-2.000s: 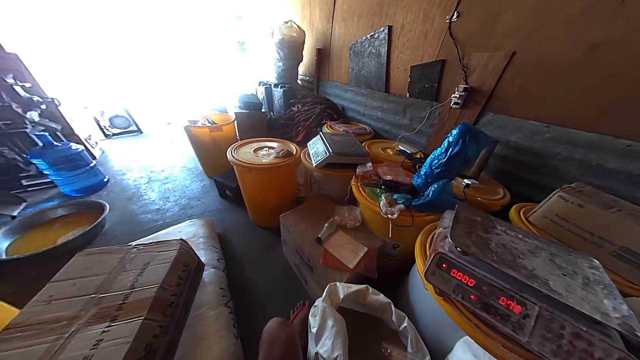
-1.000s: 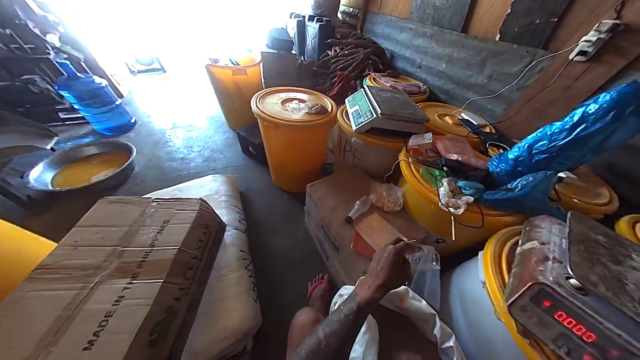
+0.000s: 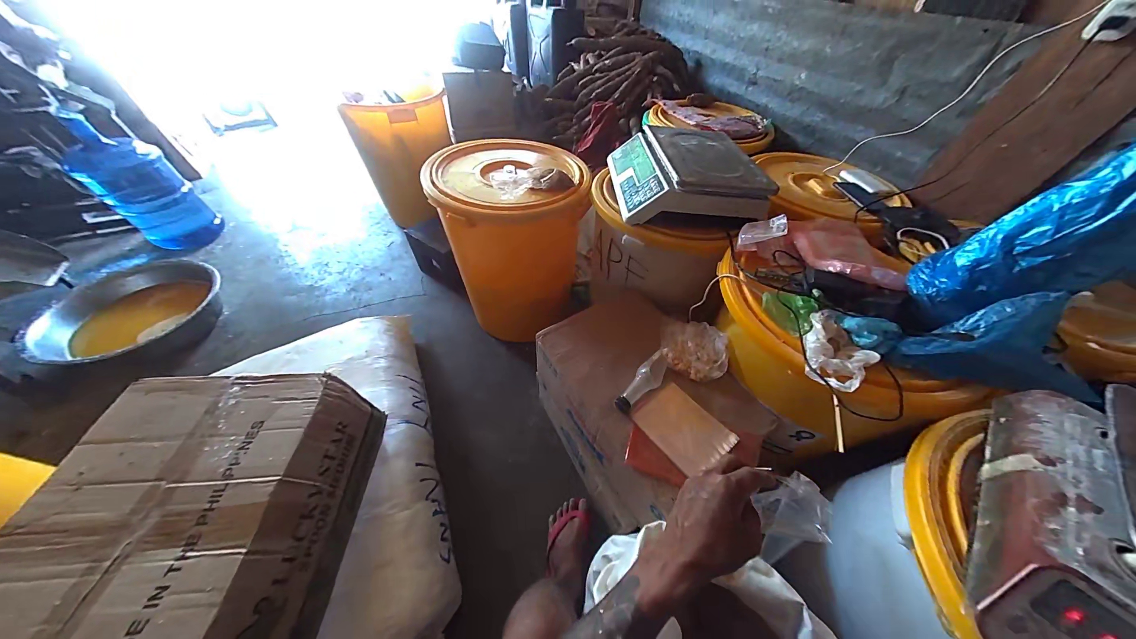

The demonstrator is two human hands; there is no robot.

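At the bottom centre, my left hand (image 3: 714, 519) pinches a clear plastic bag (image 3: 794, 515), which hangs to the right of its fingers. Beneath the forearm lies the rim of an open white sack (image 3: 612, 559); the arm hides part of it. Just beyond the fingers, a flat pack with a serrated edge (image 3: 683, 426) rests over an orange sheet (image 3: 648, 457) on a cardboard box (image 3: 590, 355). A small clear bottle with a dark cap (image 3: 646, 377) and a knotted bag of light brown pieces (image 3: 695, 349) are also on that box. My right hand is out of view.
Lidded orange buckets (image 3: 510, 257) stand ahead, one bearing a scale (image 3: 701, 173). Blue plastic (image 3: 1021, 248) lies over buckets at right, near a red-lit scale (image 3: 1047, 532). To the left are a carton (image 3: 177, 479), a metal basin (image 3: 209, 311) and a blue water jug (image 3: 142, 191).
Two seconds ago no hand showed above the white sack; one second ago my left hand was there with clear plastic, as now. The view has turned down and to the right.
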